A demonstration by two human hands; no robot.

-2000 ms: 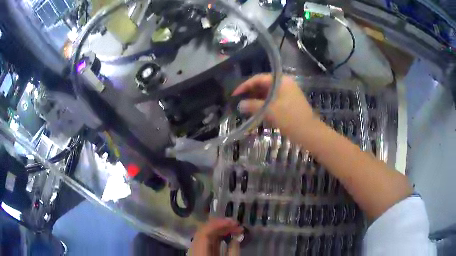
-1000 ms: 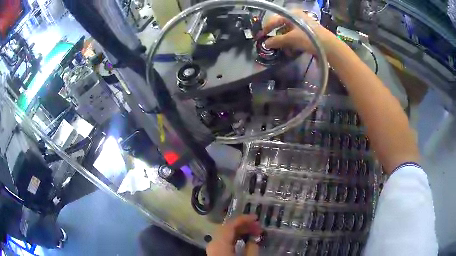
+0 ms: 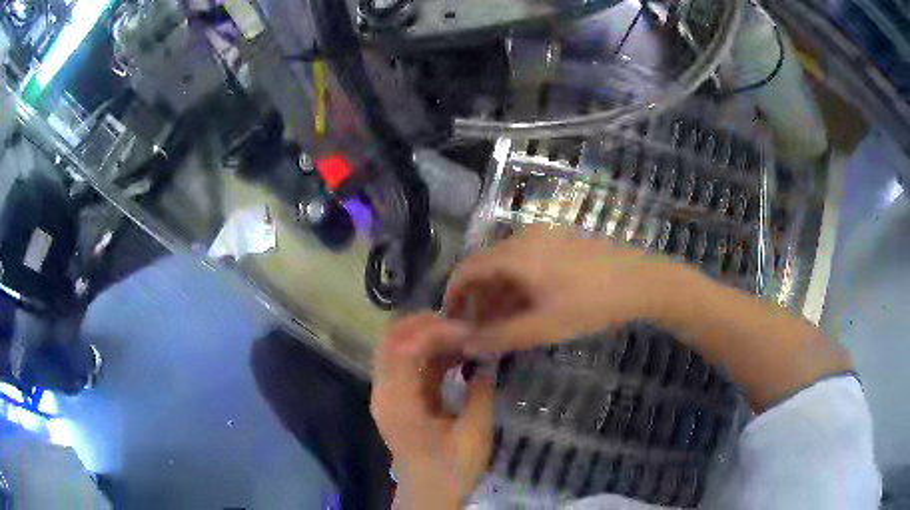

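Observation:
A clear blister tray (image 3: 639, 398) with rows of pockets holding black discs on edge lies in front of me. My left hand (image 3: 434, 398) is at the tray's lower left edge, its fingers curled around a small part (image 3: 457, 383) that shows as a pale and dark spot. My right hand (image 3: 559, 289) reaches in from the right over the tray, its fingertips touching or nearly touching my left fingers. The right fingertips are blurred and partly hidden; I cannot tell whether they hold a part.
A black cable arm (image 3: 399, 179) with a red light (image 3: 334, 170) stands left of the tray. A clear hoop (image 3: 609, 118) crosses above the tray. A white wipe (image 3: 244, 233) lies on the deck. The dial's edge (image 3: 479, 35) shows at the top.
My right hand has come back from the dial fixture to my left hand. The view has tilted down, so the dial and hoop sit higher. My left hand stays by the tray edge.

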